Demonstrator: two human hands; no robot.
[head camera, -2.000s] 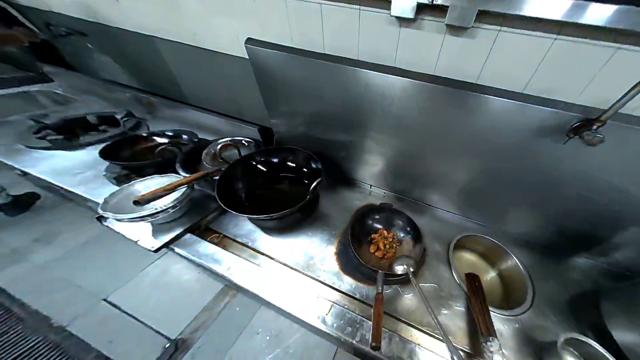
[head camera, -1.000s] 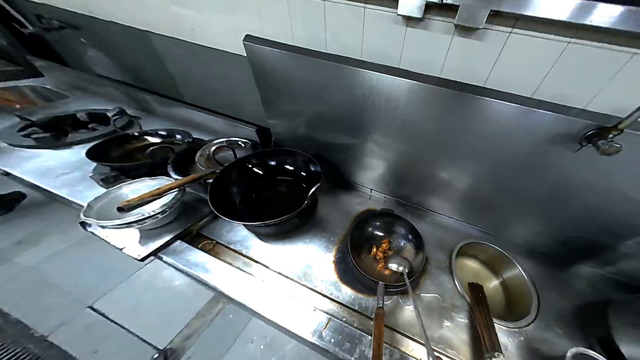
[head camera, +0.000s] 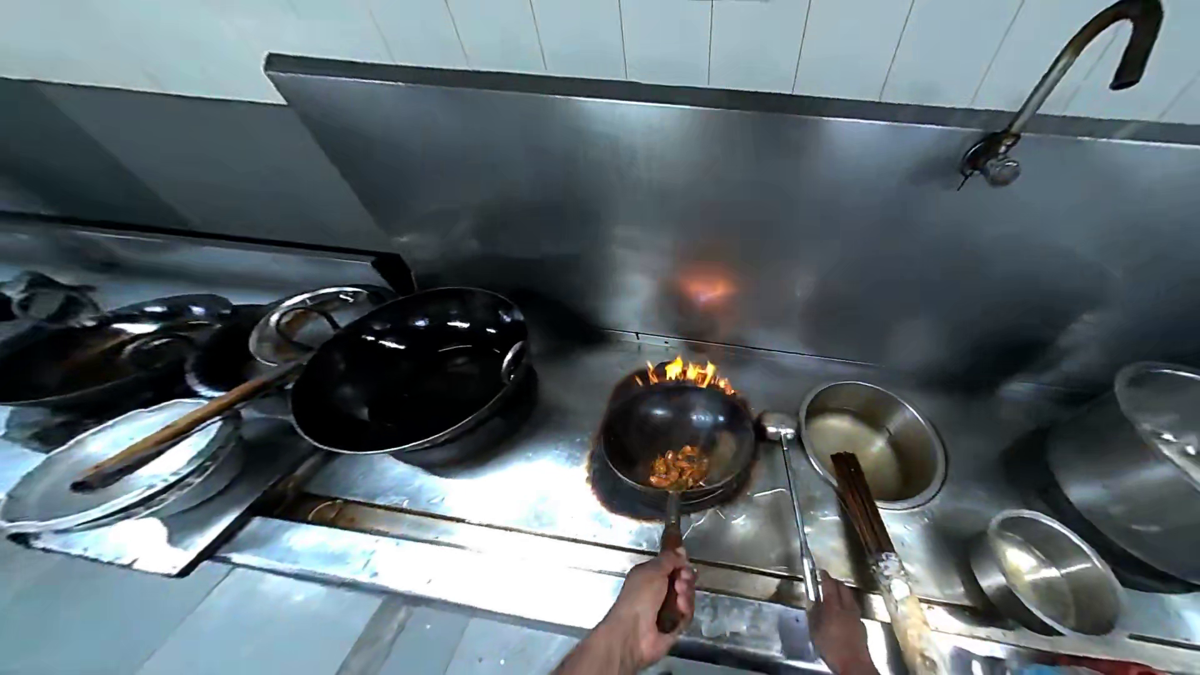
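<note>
My left hand (head camera: 653, 600) grips the wooden handle (head camera: 671, 567) of a small dark wok (head camera: 637, 441), which is tilted over the burner. Browned pieces of food (head camera: 681, 468) lie at the wok's near side, and flames (head camera: 689, 373) rise behind its far rim. My right hand (head camera: 837, 621), low in the view, is closed around the lower end of a long-handled metal ladle (head camera: 797, 511). The ladle's bowl is just right of the wok, beside a steel pot (head camera: 923, 448) of cloudy liquid.
A large black wok (head camera: 412, 375) stands left of the burner, with lidded pans and a wooden-handled tool (head camera: 187, 427) farther left. A bamboo brush (head camera: 867, 511) leans on the steel pot. A metal bowl (head camera: 1003, 572) and a large pot (head camera: 1106, 478) are at right, a faucet (head camera: 1041, 89) above.
Both hands have come into view, holding the wok handle and the ladle. The ladle's bowl has moved from inside the small wok to its right. Flames have appeared behind the wok.
</note>
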